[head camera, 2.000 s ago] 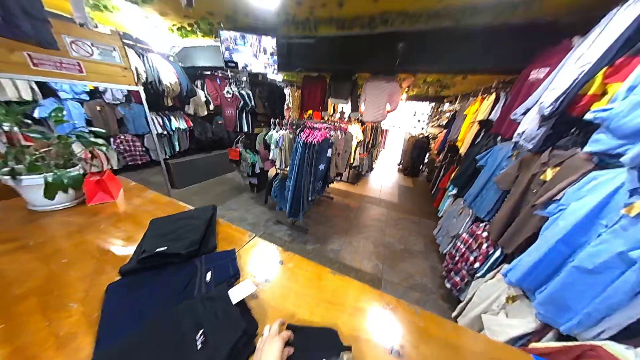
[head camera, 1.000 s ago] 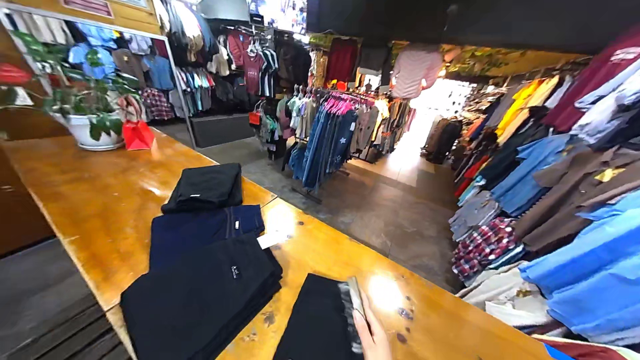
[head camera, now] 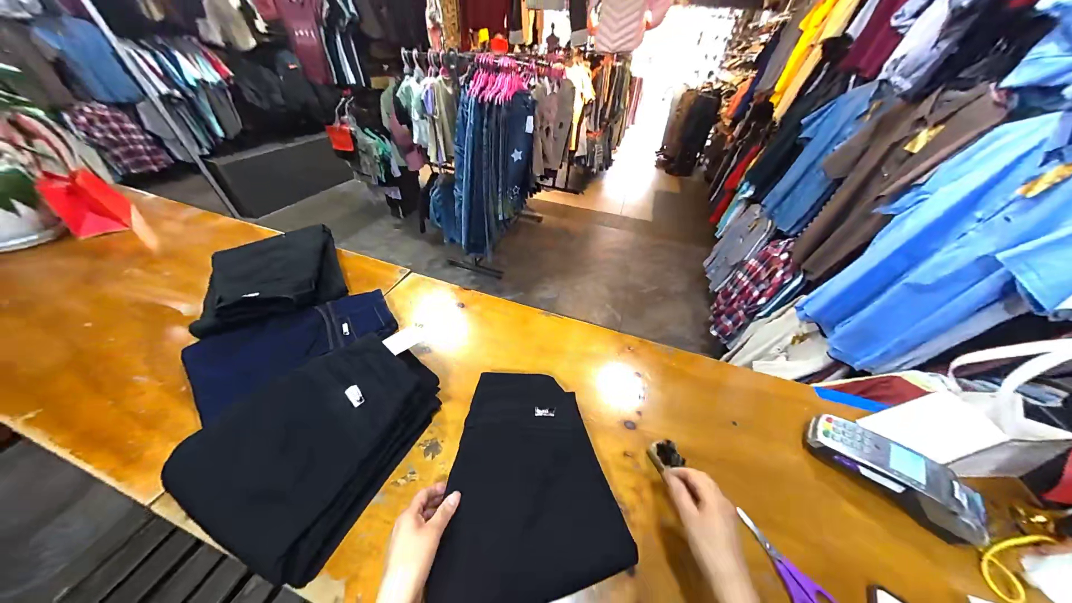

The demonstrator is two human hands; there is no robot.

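Black folded trousers (head camera: 528,494) with a small label near the waist lie flat on the wooden counter (head camera: 720,410). My left hand (head camera: 423,523) touches their left edge, fingers slightly curled. To the right of the trousers, my right hand (head camera: 699,511) holds a small dark object with a light-coloured edge (head camera: 667,455) by its near end, just over the counter; its exact kind is unclear. Purple-handled scissors (head camera: 783,561) lie beside my right wrist. At the left, a stack of folded black trousers (head camera: 293,452) rests next to folded dark blue jeans (head camera: 289,347) and another folded black garment (head camera: 272,272).
A card payment terminal (head camera: 900,473) and a white bag (head camera: 963,419) sit at the counter's right, near a yellow cord (head camera: 997,569). A red gift bag (head camera: 84,201) stands at the far left by a potted plant. Clothes racks stand beyond the counter.
One second ago a hand was at the right edge of the black trousers; now my right hand is away from them, to the right. My left hand has come into view. The view has tilted downward.
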